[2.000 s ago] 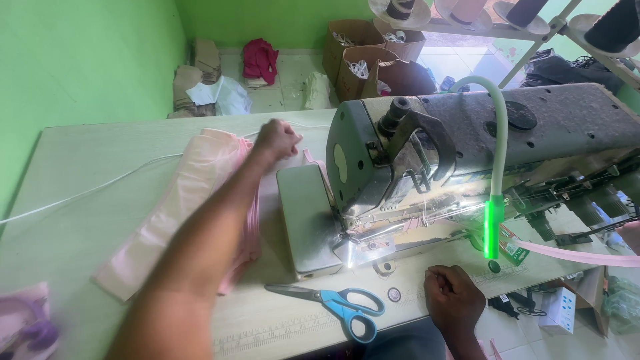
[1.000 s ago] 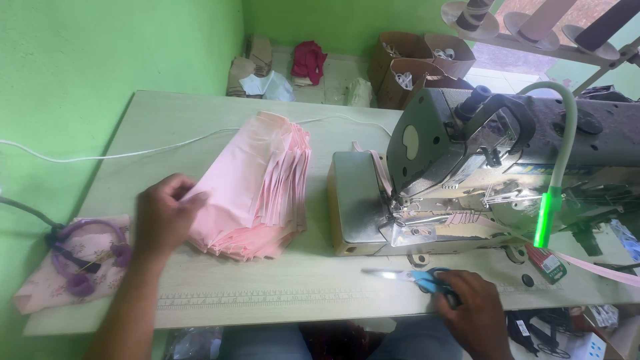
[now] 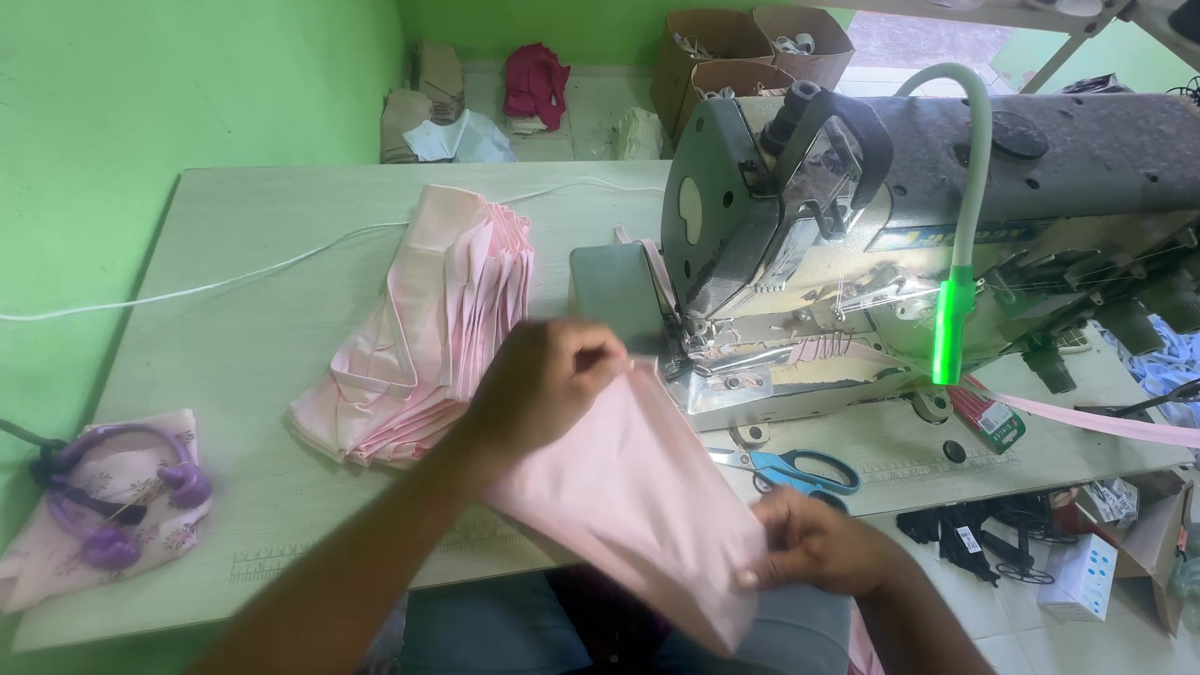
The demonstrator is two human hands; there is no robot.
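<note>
My left hand point(image 3: 562, 375) pinches the upper corner of a pink fabric piece point(image 3: 637, 487), just left of the sewing machine's needle area. Near its lower right edge, my right hand point(image 3: 806, 544) grips the same piece, which hangs over the table's front edge above my lap. A stack of folded pink fabric pieces point(image 3: 450, 328) lies on the table behind and left of my left hand. The industrial sewing machine point(image 3: 778, 206) has a pink strip point(image 3: 1078, 419) running into it from the right. Blue-handled scissors point(image 3: 797, 467) lie between the machine and my right hand.
Purple headphones point(image 3: 131, 497) rest on printed fabric point(image 3: 37, 553) at the table's left end. A white cord point(image 3: 281, 270) crosses the tabletop point(image 3: 234, 375). A lit green lamp point(image 3: 949, 328) hangs before the machine. Cardboard boxes point(image 3: 712, 42) stand on the floor behind.
The left hand, at the pink stack one second ago, has moved right with a pink piece. The right hand has let go of the scissors and now holds that piece too.
</note>
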